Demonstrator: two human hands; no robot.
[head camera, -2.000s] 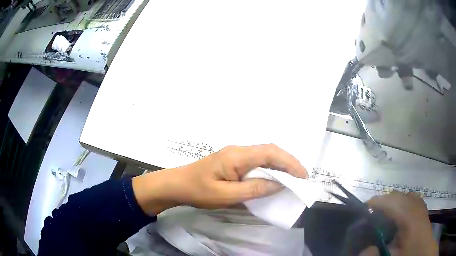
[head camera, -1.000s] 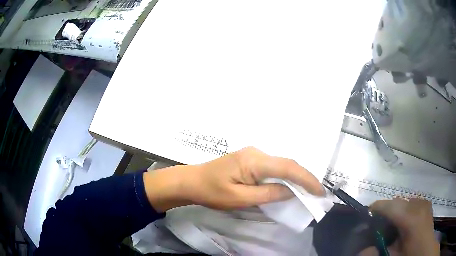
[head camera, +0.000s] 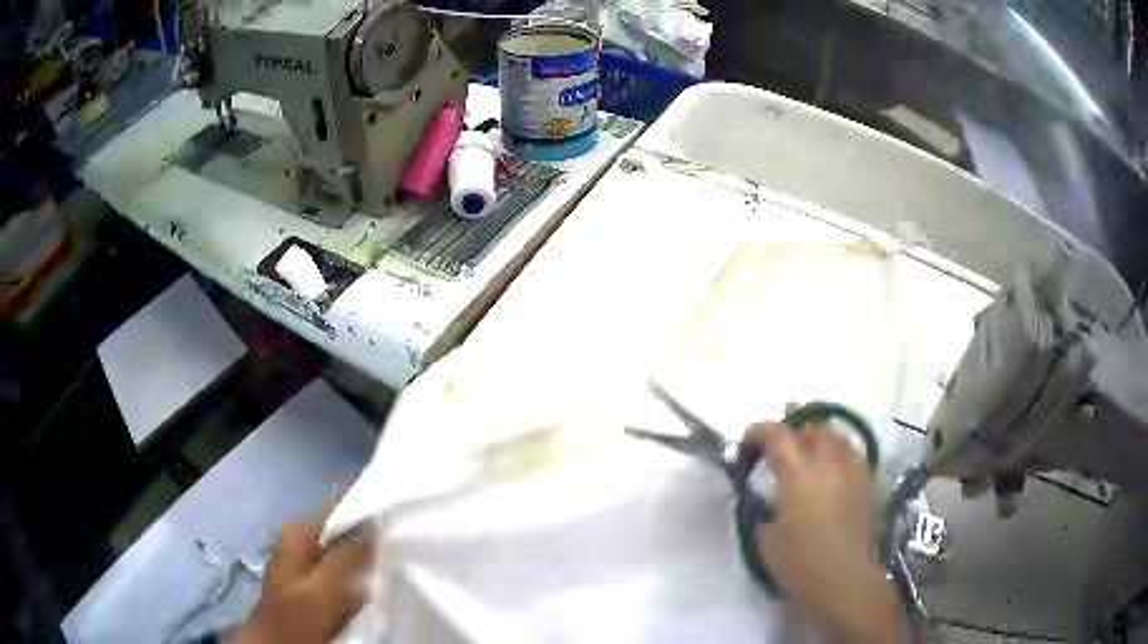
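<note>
A white garment piece spreads over the front of the white machine tabletop. My left hand grips its left edge at the lower left and is slightly blurred. My right hand holds scissors with dark blades and green handles, above the right part of the cloth. The blades are apart and point up and left. The cloth's lower part is cut off by the picture's edge.
A sewing machine head stands at the right. At the upper left are a TYPICAL machine, a pink cone, a white thread cone and a tin can. A white stool top is at the left.
The view has shifted, showing more of the neighbouring table. My left hand has moved to the lower left, spreading the cloth wider. My right hand with the scissors has moved up and left, over the cloth.
</note>
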